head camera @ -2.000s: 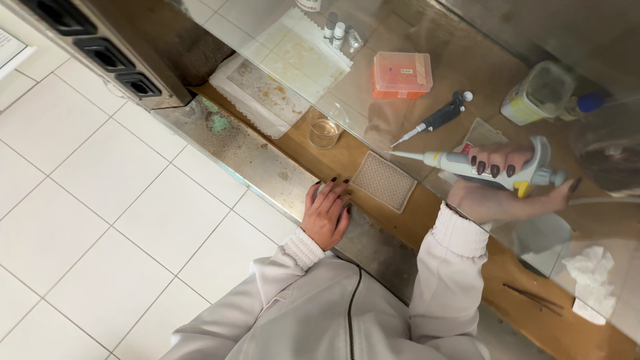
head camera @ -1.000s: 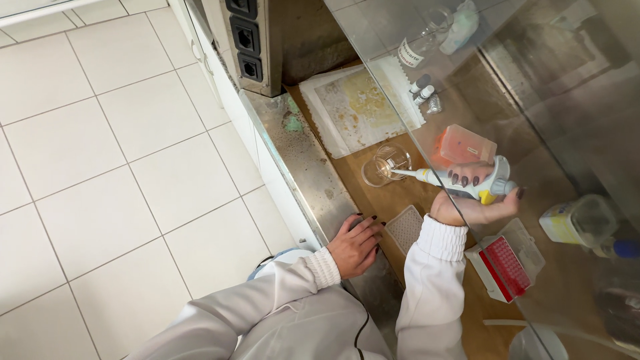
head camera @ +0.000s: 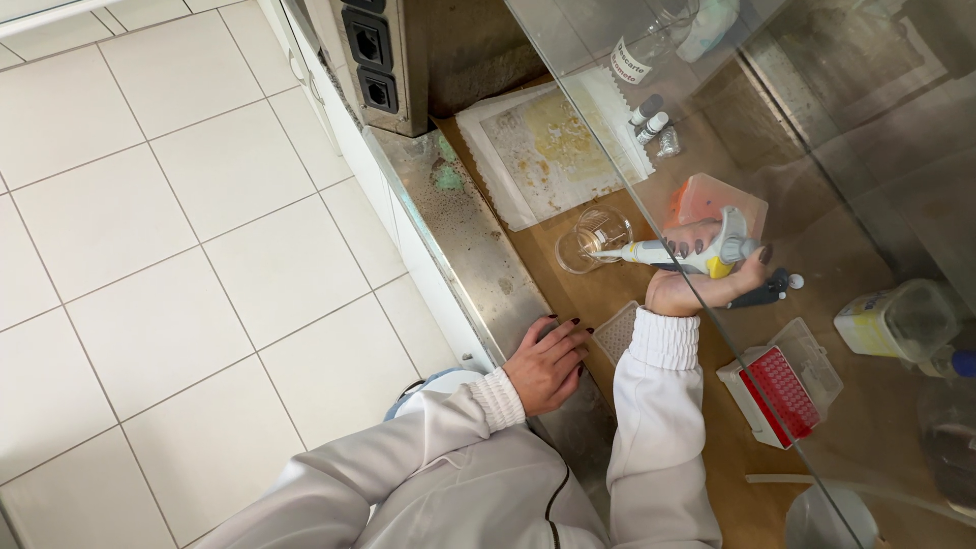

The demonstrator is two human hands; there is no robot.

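Note:
Behind the glass sash, my right hand (head camera: 705,263) grips a white and grey micropipette (head camera: 656,253) with a yellow part, thumb near its plunger end. Its tip reaches into a glass beaker (head camera: 606,229) that looks tilted or lies over on the brown surface; the exact contact is unclear. My left hand (head camera: 547,364) rests at the metal front edge, fingers slightly spread and holding nothing visible. A perforated rack plate (head camera: 618,333) lies just right of it, partly behind my right sleeve. Beyond my right hand are an orange-tinted plastic box (head camera: 720,200) and a dark micropipette (head camera: 762,290).
A stained white sheet (head camera: 553,149) lies at the back, beside small vials (head camera: 648,122) and a labelled glass bottle (head camera: 639,57). An open red tip box (head camera: 781,393) and a clear plastic container (head camera: 900,320) stand on the right. The glass sash (head camera: 717,320) crosses the work area.
My right hand has brought the micropipette from beside the dark pipette over to the glass beaker, where its tip stays. My left hand remains at the front edge. The view has shifted.

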